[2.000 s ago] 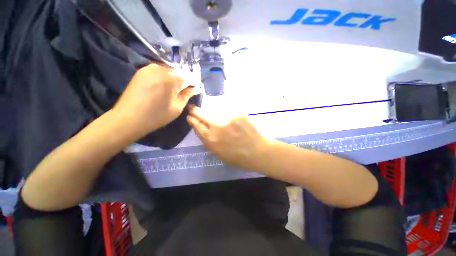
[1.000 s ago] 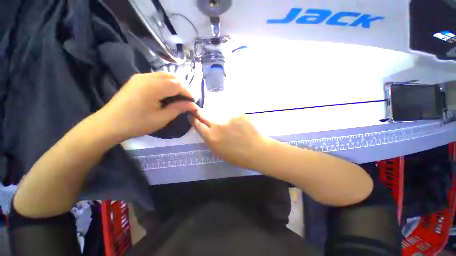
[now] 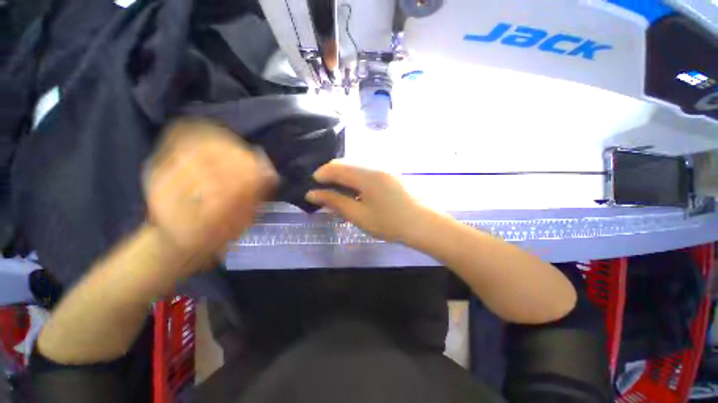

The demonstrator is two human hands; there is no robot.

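Observation:
A black garment point(image 3: 90, 169) lies bunched over the left of the table, and part of it reaches under the machine's needle area point(image 3: 337, 83). Two small white labels show on it at the upper left. My right hand point(image 3: 366, 198) pinches the fabric edge between thumb and fingers, just in front of the needle and near the ruler. My left hand point(image 3: 206, 185) is over the garment to the left, strongly blurred; its fingers look curled, but whether it grips cloth cannot be told. A blue-grey attachment point(image 3: 376, 102) stands right of the needle.
The white machine head point(image 3: 535, 39) with "JACK" lettering spans the top. A dark silver-edged rectangle point(image 3: 649, 179) is at the right of the table. A ruler point(image 3: 543, 229) runs along the front edge. Red baskets point(image 3: 175, 346) stand below at left and right point(image 3: 612, 295).
My left hand has moved away from the needle area, left and toward me. My right hand still pinches fabric, slightly further right. More cloth is spread near the needle, and the view has shifted.

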